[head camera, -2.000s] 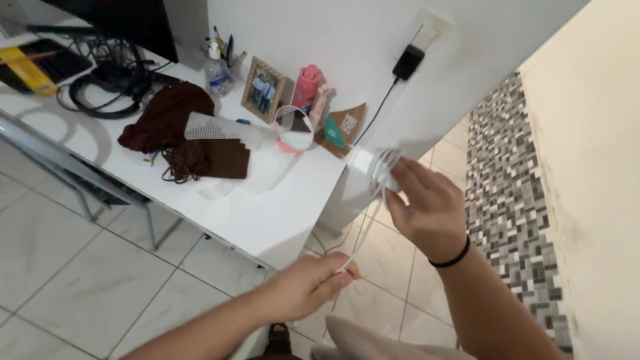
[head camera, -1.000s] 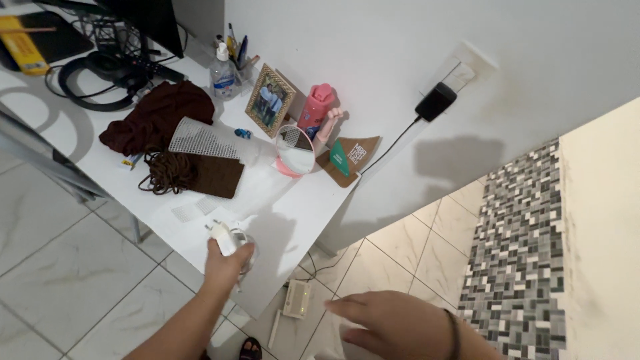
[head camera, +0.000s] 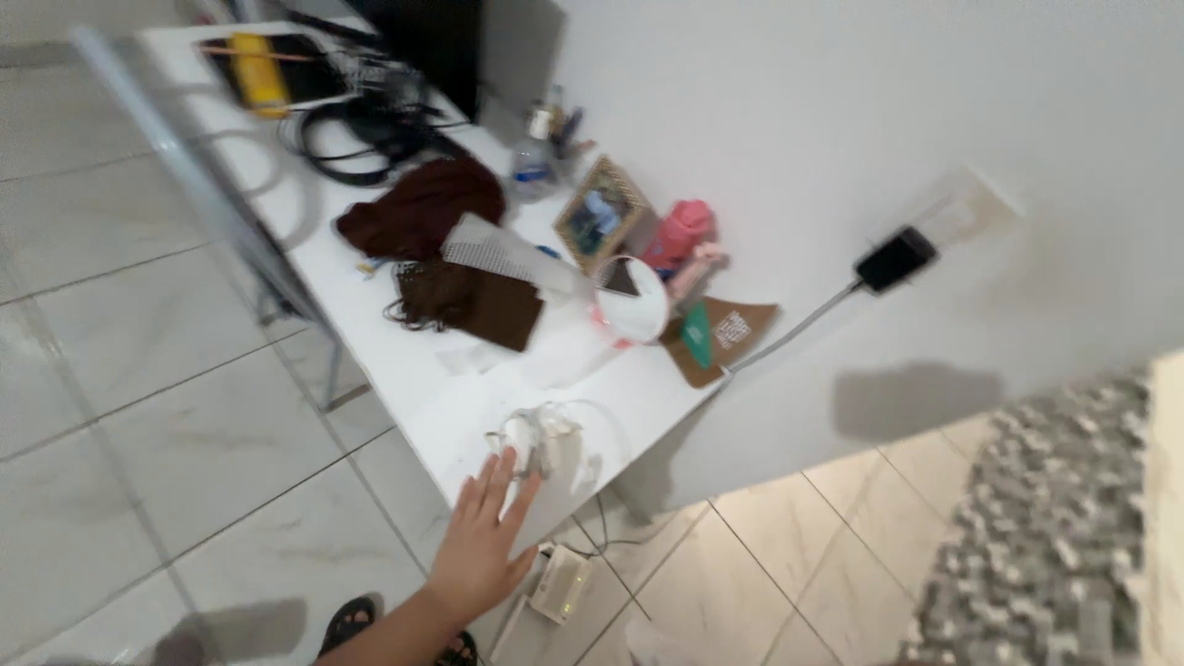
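My left hand (head camera: 486, 546) reaches over the near corner of the white desk (head camera: 416, 407), fingers spread. Just beyond its fingertips lies a white charger with its coiled cable (head camera: 536, 439), blurred; whether a fingertip touches it I cannot tell. My right hand is out of view. Farther back on the desk are a round mirror with a pink rim (head camera: 631, 301), a brown notebook (head camera: 499, 305), a dark brown cloth (head camera: 430, 208) and a white perforated sheet (head camera: 490, 248).
A picture frame (head camera: 603, 215), pink bottle (head camera: 684, 236), clear pump bottle (head camera: 533, 162) and brown card (head camera: 731, 333) stand near the wall. A black adapter (head camera: 895, 259) is plugged into the wall, its cable running down behind the desk. A white router-like box (head camera: 560, 583) lies on the tiled floor.
The coiled cable was between both hands, then in my left hand by the desk; now it lies on the desktop, let go. My right hand has left the view.
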